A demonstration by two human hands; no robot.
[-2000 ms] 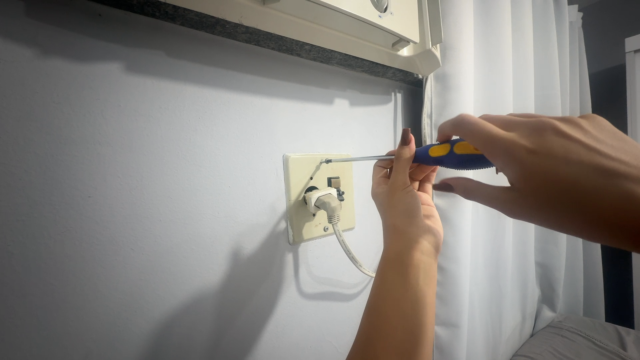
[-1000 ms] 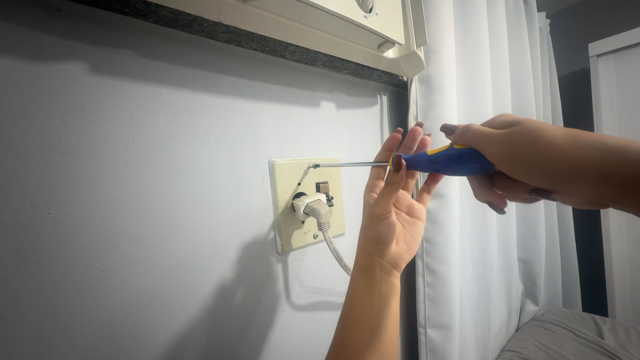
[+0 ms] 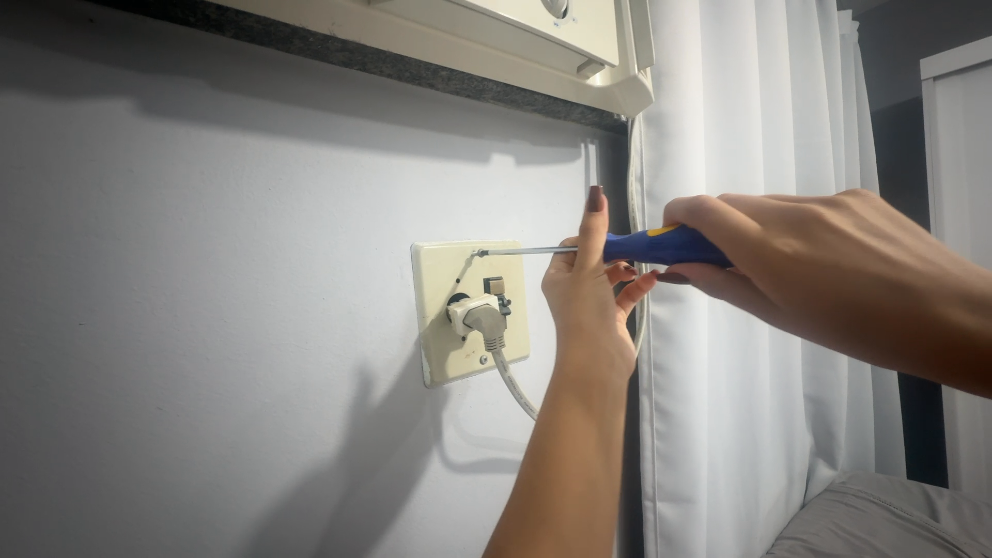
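Observation:
A blue and yellow screwdriver lies level, its handle gripped in my right hand. Its tip meets the upper screw of a cream wall outlet plate. My left hand steadies the front of the handle and the shaft between thumb and fingers, just right of the plate. A grey plug sits in a white adapter in the plate's left socket, and its cord runs down behind my left forearm. Beside the plug is a dark switch or socket insert. Another screw shows near the plate's bottom.
Above the plate, a cream appliance housing juts out over a dark strip along the wall. A thin cable hangs beside the white curtain at right. Grey fabric shows at lower right, with a white cabinet behind.
The fingers of my left hand, spread upward a second ago, have partly folded around the screwdriver. My right hand has shifted its hold on the handle. The tip stays at the upper screw.

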